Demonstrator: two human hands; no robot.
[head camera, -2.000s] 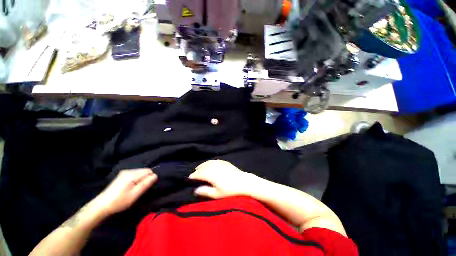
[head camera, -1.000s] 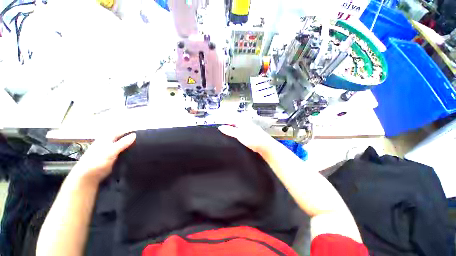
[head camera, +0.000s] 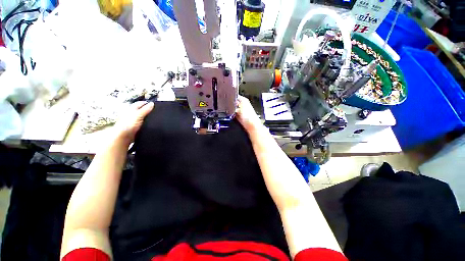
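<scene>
A black garment (head camera: 199, 168) is spread over my lap and up onto the bench, its far edge under the button-sewing machine head (head camera: 213, 92). The shiny clamp and presser foot (head camera: 210, 125) sit over the cloth. My left hand (head camera: 137, 114) holds the garment's far left corner. My right hand (head camera: 244, 112) is at its far right edge, just right of the head, its fingertips partly hidden by the head. No button shows on the cloth.
The button feeder arm (head camera: 321, 102) and green bowl of buttons (head camera: 380, 76) stand right of the head. Button bags (head camera: 99, 114) lie left on the bench. A black garment pile (head camera: 403, 214) is at right, with a blue bin (head camera: 433, 97) beyond it.
Both hands have moved forward with the garment, from the bench's front edge to under the machine head. Two seconds ago they were near my lap, and two small pale pieces showed on the cloth.
</scene>
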